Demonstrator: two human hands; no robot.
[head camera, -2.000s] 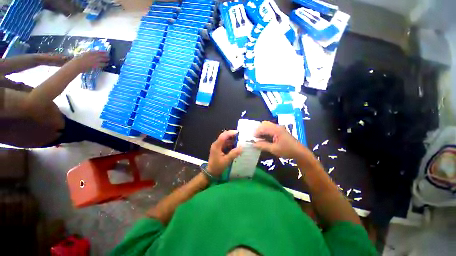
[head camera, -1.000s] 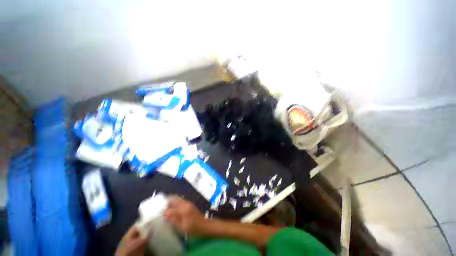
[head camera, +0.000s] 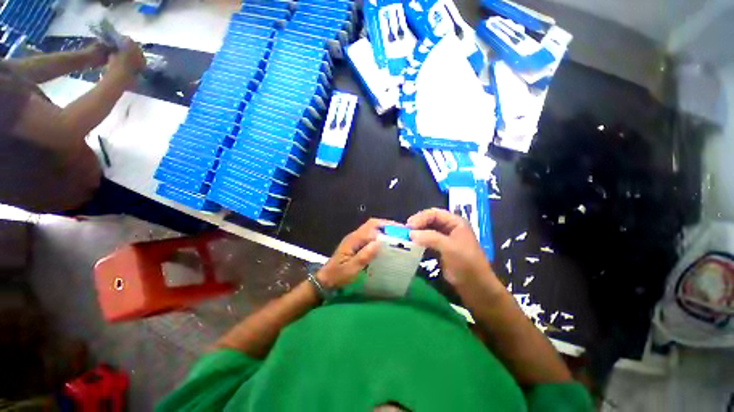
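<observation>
A slim retail box (head camera: 394, 265) is held upright against the green shirt at the bench edge, its white printed back facing up and a blue flap at its top end. My left hand (head camera: 358, 251) grips its left side near the top. My right hand (head camera: 445, 240) has its fingers at the top right corner by the blue flap. Whether anything is inside the box cannot be seen. A single box (head camera: 336, 129) lies face up on the black surface. A pile of flat cartons (head camera: 451, 96) lies beyond my hands.
Tight rows of filled boxes (head camera: 265, 113) stand to the left. A dark cable pile (head camera: 595, 185) lies right, with white scraps (head camera: 527, 302) nearer. A white carrier bag (head camera: 704, 282) is far right. A person's arms (head camera: 80, 96) work at left, above a red-orange stool (head camera: 149, 278).
The view swung right and came back. The held box now shows a blue flap at its top, with both hands near it. The other person's hands have moved up and left, lifting something.
</observation>
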